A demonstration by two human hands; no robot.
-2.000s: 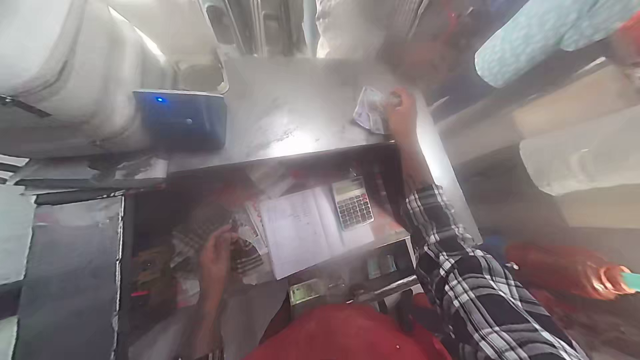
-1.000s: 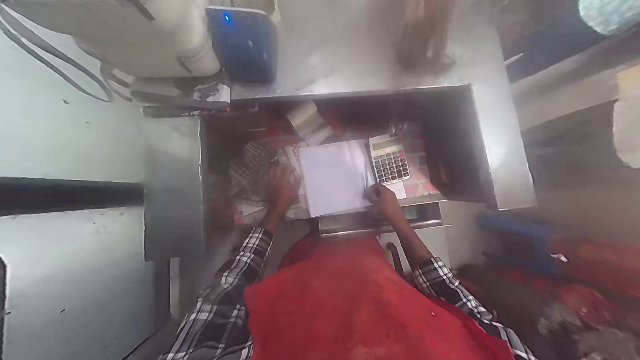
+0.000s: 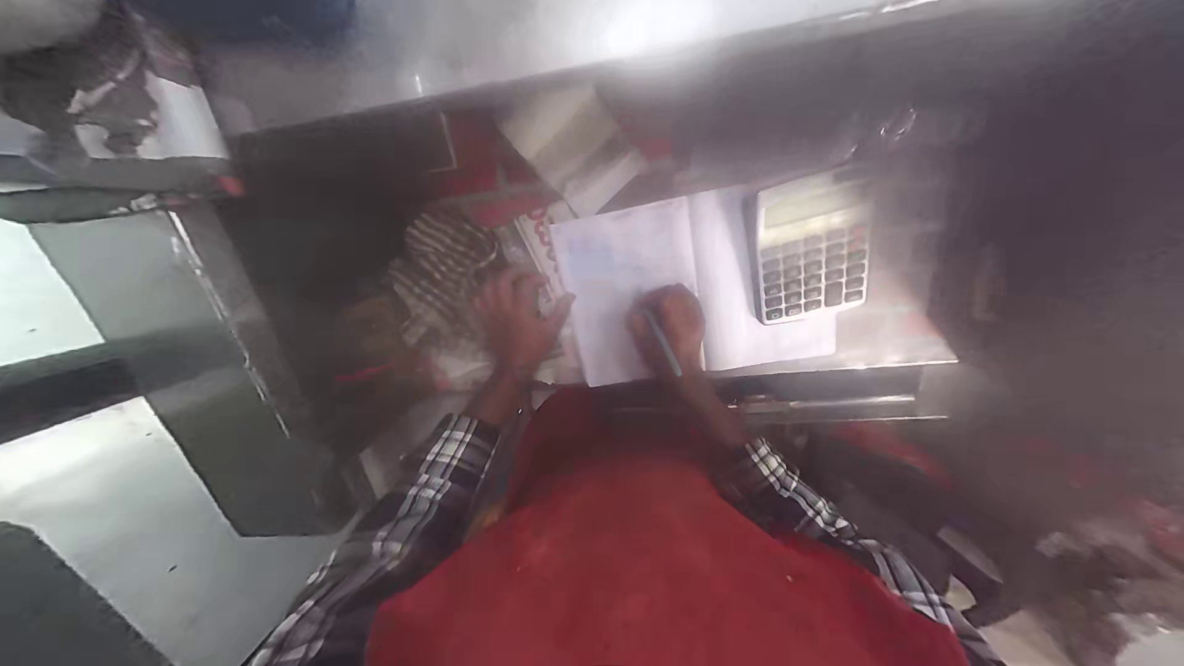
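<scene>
An open notebook (image 3: 615, 254) lies on the shelf under the counter, its left page faintly marked. My right hand (image 3: 673, 326) rests on that page with its fingers closed on a pen (image 3: 662, 342). At the notebook's left edge is my left hand (image 3: 520, 314), fingers spread over papers and a striped cloth (image 3: 449, 245); nothing is plainly gripped in it. A white calculator (image 3: 812, 250) with dark keys lies on the right page. Printed paper (image 3: 536, 236) with red lettering sticks out beside the notebook's left page.
Above the shelf runs the metal counter (image 3: 518, 55). A pale box-like object (image 3: 573, 143) sits behind the notebook. Papers (image 3: 180, 120) are piled at the upper left. A metal rail (image 3: 832, 407) runs along the shelf's front edge at right. Much of the right side is blurred.
Two seconds ago my right hand was on the counter top at some paper notes; now it is on the notebook with a pen. My left hand stays by the papers. The view has moved closer.
</scene>
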